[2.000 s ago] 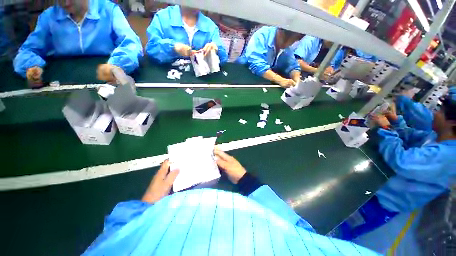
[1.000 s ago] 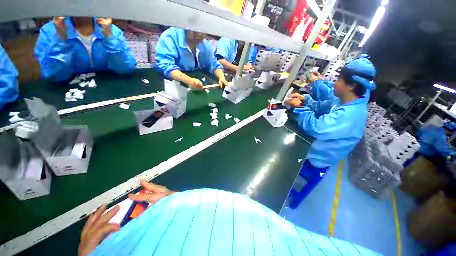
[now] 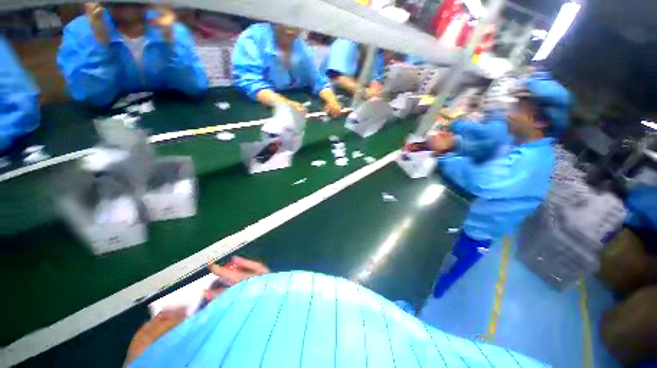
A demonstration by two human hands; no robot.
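A white product box (image 3: 184, 298) is low at the left, beside the whitish belt edge strip. My left hand (image 3: 153, 332) is on its near left side, blurred and partly hidden by my smock. My right hand (image 3: 238, 270) holds its far right end, fingers bent over it. The smock covers the box's near part. A plain white face shows, with a small dark and reddish patch by my right fingers.
Open boxes (image 3: 115, 233) stand on the green conveyor belt (image 3: 238, 201) beyond the edge strip (image 3: 288, 213). White scraps (image 3: 338, 152) lie on it. Workers in blue smocks sit opposite; one worker (image 3: 497, 172) is at the right. Grey crates (image 3: 558, 248) stand on the blue floor.
The view has swung right since the first frame. The box went from upright white panels to a compact shape low at left. Its orange printed face, seen one second ago, is now mostly out of sight.
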